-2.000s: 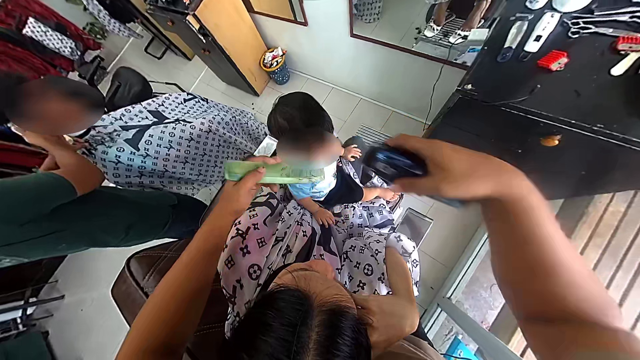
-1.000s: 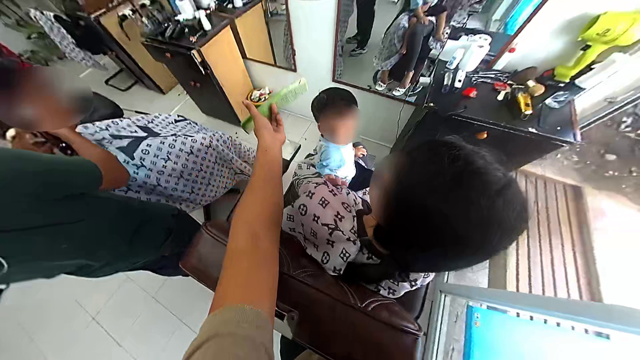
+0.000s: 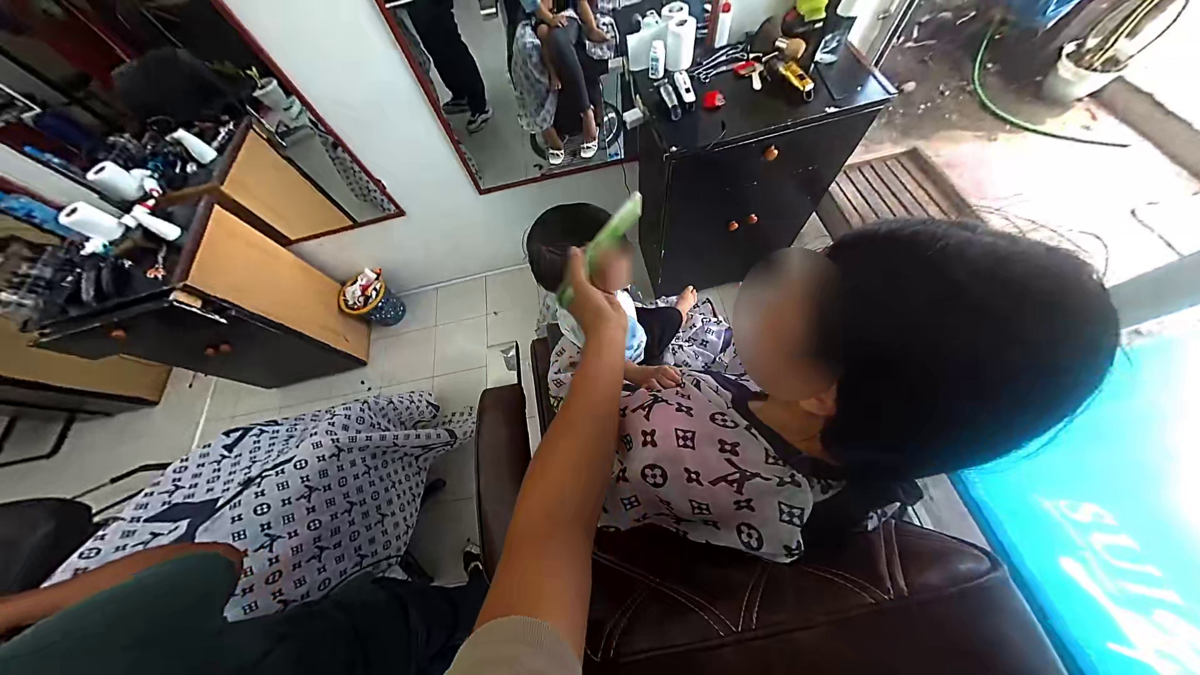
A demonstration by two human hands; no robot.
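Observation:
My left hand [image 3: 596, 305] is closed around a light green comb [image 3: 614, 230], held up before a small child [image 3: 567, 248] with dark hair. The child sits on the lap of a seated person [image 3: 966, 352] who has long dark hair and wears a patterned white cape [image 3: 703, 450]. That person sits in a brown leather salon chair [image 3: 806, 609]. The comb overlaps the child's head in the view, and whether they touch cannot be told. My right hand is out of view.
A black cabinet [image 3: 750, 187] holds clippers, brushes and bottles. Mirrors [image 3: 525, 94] hang on the wall. Near a second cabinet [image 3: 272, 272] stands a small waste bin [image 3: 375, 300]. At left, a co-worker in a green shirt [image 3: 131, 609] is beside another caped person [image 3: 309, 497].
My right hand, holding a dark clipper two seconds ago, has left the view. The seated person's head, low in the middle then, is now upright at the right. The view has shifted strongly.

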